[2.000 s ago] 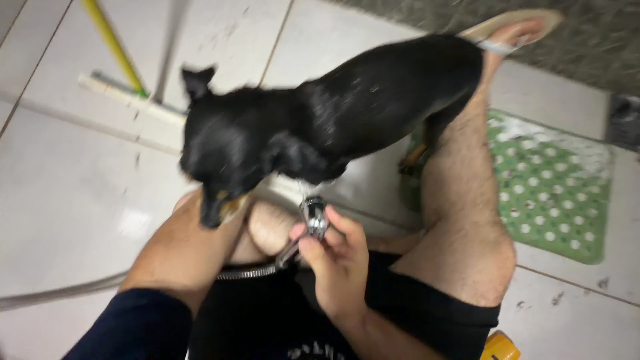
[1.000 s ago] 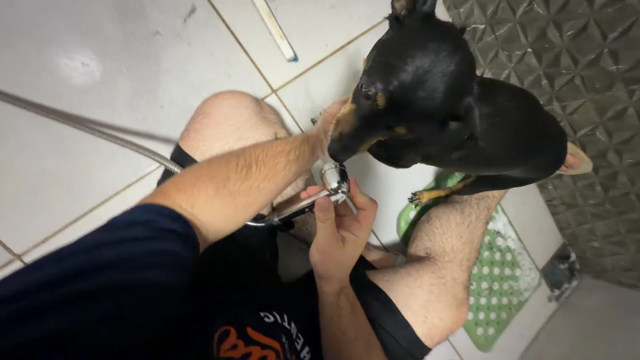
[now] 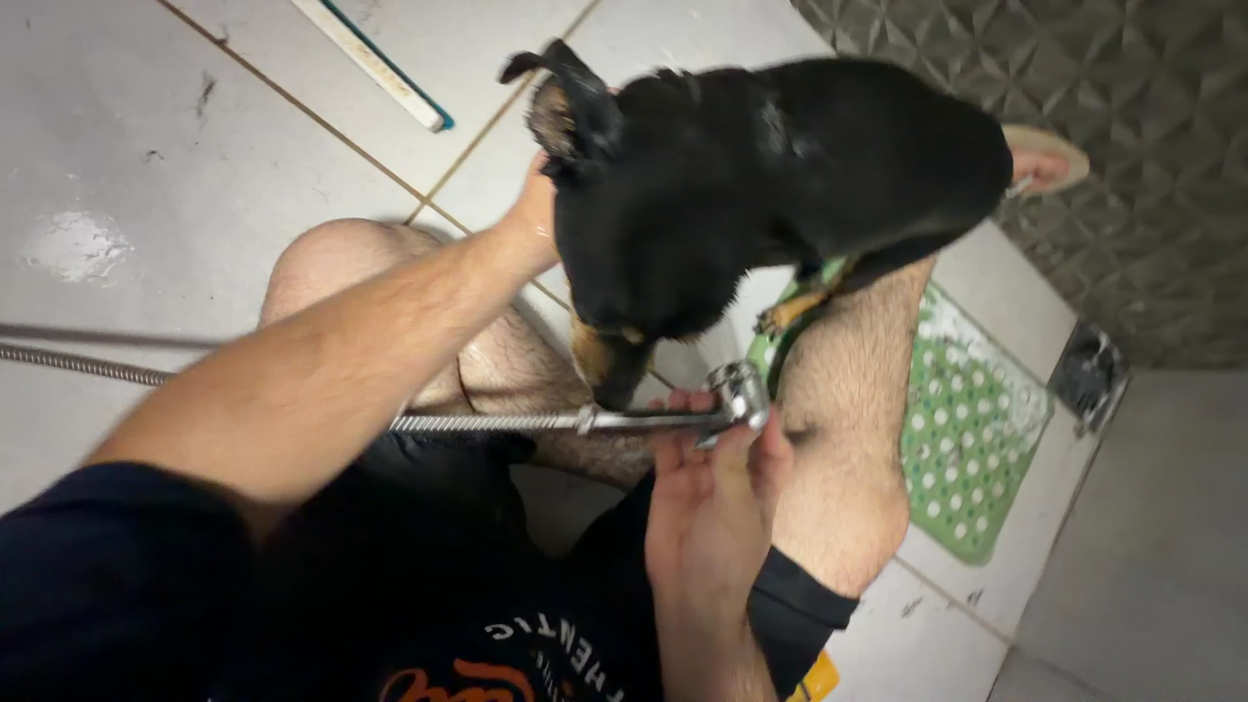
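Observation:
A wet black-and-tan dog (image 3: 682,195) stands over my bent leg, its head lowered and its muzzle beside a chrome hand shower (image 3: 741,395). My right hand (image 3: 707,468) grips the shower, palm up, with fingers around its neck. From it a ribbed metal hose (image 3: 487,422) runs left and passes under my left forearm. My left hand (image 3: 542,210) reaches to the far side of the dog's head and neck and touches it there; its fingers are hidden behind the dog.
Under and beyond my leg lies a green perforated bath mat (image 3: 965,439) with white foam. A floor drain (image 3: 1087,375) sits near the textured wall (image 3: 1121,214). A white squeegee bar (image 3: 375,63) lies on the tiles. Something yellow (image 3: 817,680) shows at the bottom edge.
My left hand has moved from the dog's muzzle to behind its head and neck. The dog's head has turned downward. My right hand keeps hold of the shower.

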